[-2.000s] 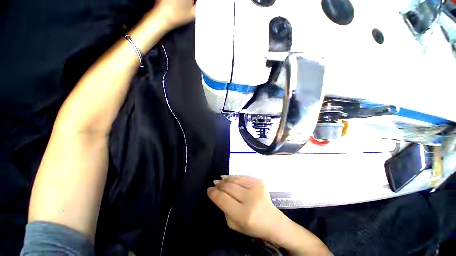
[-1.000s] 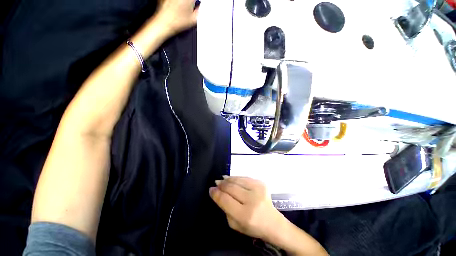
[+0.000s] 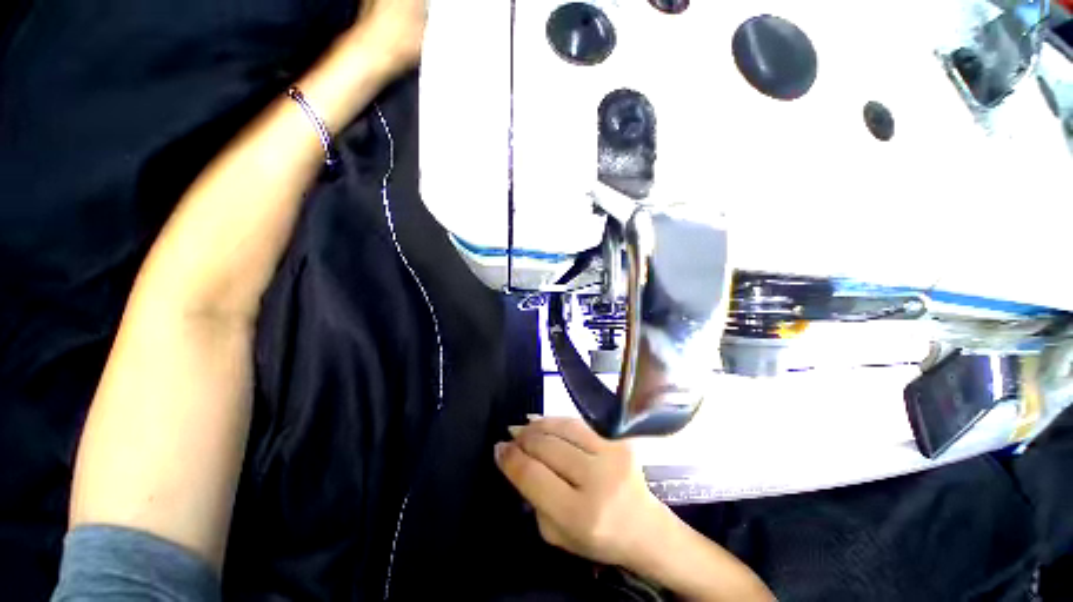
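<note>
Black cloth (image 3: 453, 353) lies under the machine needle area, with a thin white stitched line (image 3: 406, 261) along it. My right hand (image 3: 579, 485) is below the presser area, its fingers closed on the cloth's right edge. My left hand (image 3: 394, 33) is at the top, reaching past the left side of the white sewing machine head (image 3: 694, 141). It is cut off by the frame's top edge and its fingers are hidden, so its hold cannot be told. The needle and presser foot are mostly hidden by the head and its shiny curved metal part (image 3: 680, 318).
The white table (image 3: 800, 429) extends right, with a printed scale (image 3: 706, 488) along its front edge. A black rectangular phone-like object (image 3: 951, 402) lies at the right. Dark cloth (image 3: 871, 541) hangs in front of the table, and more is piled at the left (image 3: 82, 235).
The machine head and curved metal part show lower and further left, covering the orange-red scissor loop seen before. My left hand shows slightly further left. My right hand stays almost in place.
</note>
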